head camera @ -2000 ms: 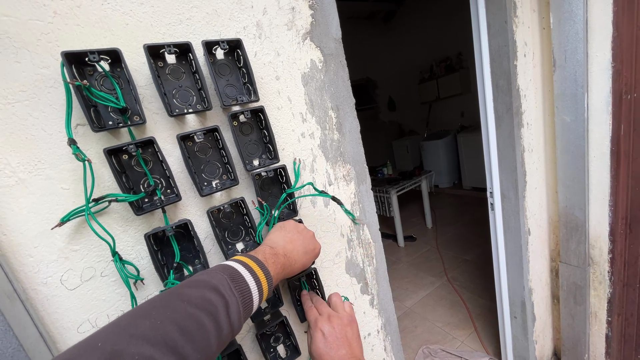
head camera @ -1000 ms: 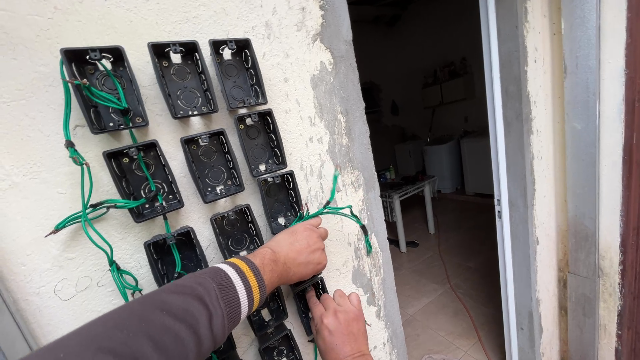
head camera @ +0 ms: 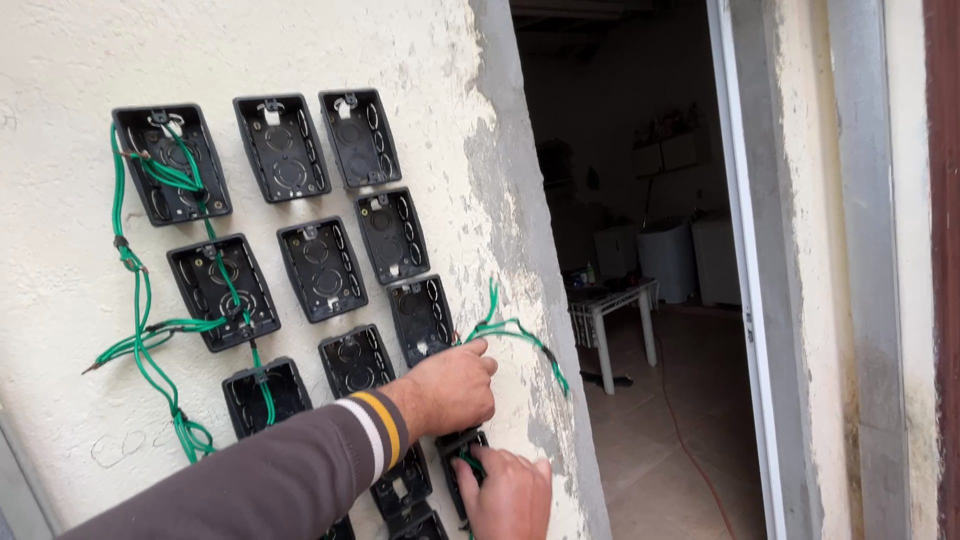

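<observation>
My left hand (head camera: 452,388), in a dark sleeve with white and yellow cuff stripes, is closed on a bundle of green electrical wires (head camera: 517,328) beside the right column of black plastic wall boxes (head camera: 422,319). Wire ends stick out above and to the right of its fingers. Below it, my right hand (head camera: 508,491) has thumb and fingers at a lower black box (head camera: 455,472), pinching green wire inside it. More green wires run through the boxes of the left column (head camera: 223,291) and hang down the wall in knotted lengths. The lowest boxes are partly hidden by my arm.
Rough cream wall with grey cement (head camera: 536,247) edges an open doorway with a white frame (head camera: 750,300). Inside stand a white table (head camera: 607,307) with objects on it and light-coloured appliances (head camera: 664,259). A reddish cord (head camera: 682,442) lies on the tiled floor.
The free wire ends above my left hand have shifted; they now spread up and to the right. Both hands remain around the same lower right boxes.
</observation>
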